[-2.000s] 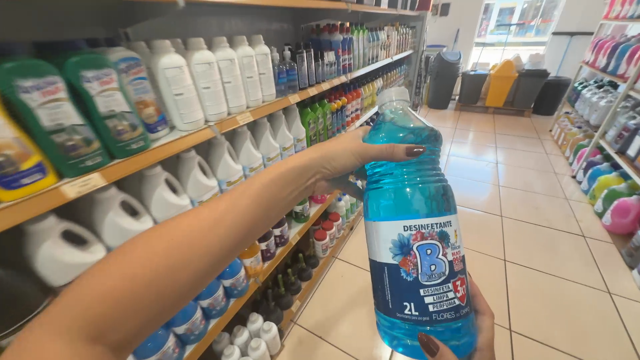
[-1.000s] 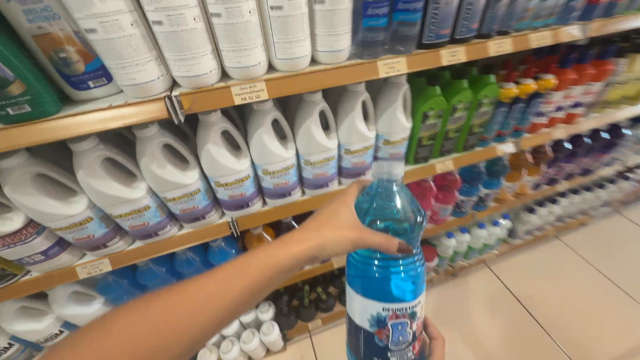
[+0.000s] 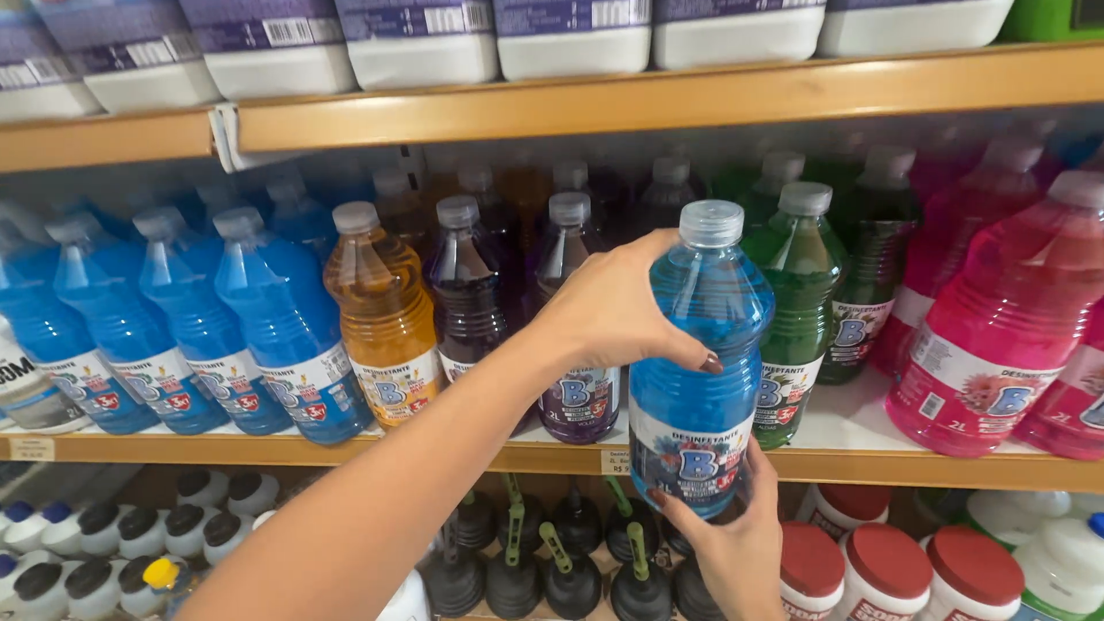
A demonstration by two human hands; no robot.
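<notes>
A large plastic bottle of blue disinfectant (image 3: 711,302) is held upright in front of the shelf, right of centre. My left hand (image 3: 617,306) wraps its upper part below the clear cap, thumb across the front. Low on the bottle, my right hand (image 3: 733,526) grips the side and base from below. Behind it on the shelf stand a green disinfectant bottle (image 3: 802,267), a dark purple one (image 3: 573,401), an amber one (image 3: 384,302) and a row of blue ones (image 3: 280,310). Pink bottles (image 3: 992,319) stand to the right.
The wooden shelf edge (image 3: 828,464) runs just behind the held bottle. Above is another shelf edge (image 3: 604,102) with white jugs (image 3: 573,47). Below are black rubber plungers (image 3: 569,586), red-lidded tubs (image 3: 884,561) and small black-capped bottles (image 3: 138,526).
The view has turned from the aisle to the shelves and come close to the disinfectant row. Both hands still hold the blue bottle, which is now in front of that row.
</notes>
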